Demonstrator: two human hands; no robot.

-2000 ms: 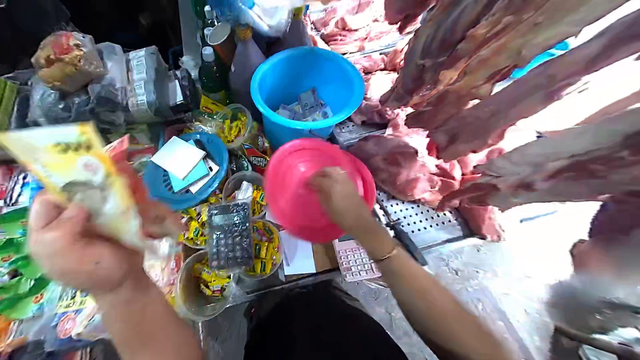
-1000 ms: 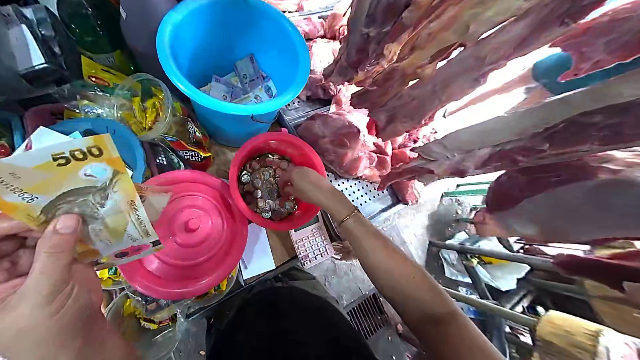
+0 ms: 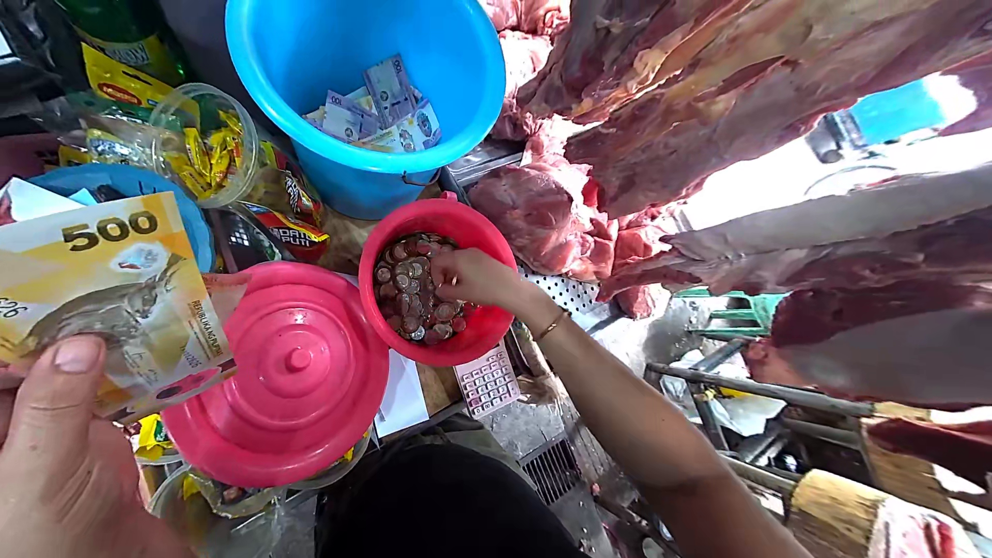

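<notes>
My left hand (image 3: 74, 434) grips a yellow 500 banknote (image 3: 101, 287) between thumb and fingers, with more notes behind it. My right hand (image 3: 477, 277) reaches into a red plastic bucket (image 3: 490, 341) of coins (image 3: 411, 291); its fingers are curled over them, and whether they pinch a coin is hidden. A pink plastic lid (image 3: 298, 395) lies right of the notes, against the bucket's left side. Behind stands a larger blue bucket (image 3: 341, 182) with loose banknotes (image 3: 387, 108) inside. A pink calculator (image 3: 487, 381) sits just below the red bucket.
Cuts of raw meat (image 3: 535, 209) lie beyond the right hand, and large pieces of hanging meat (image 3: 736, 85) fill the upper right. Open jars of yellow sachets (image 3: 209, 155), seasoning packets (image 3: 291, 229) and a green bottle (image 3: 128, 35) crowd the left. A metal rack (image 3: 775, 395) stands lower right.
Two seconds ago my right hand was on the pink lid over the bucket; now the lid lies to the left and the coins are uncovered, with my right hand among them. The view has shifted closer.
</notes>
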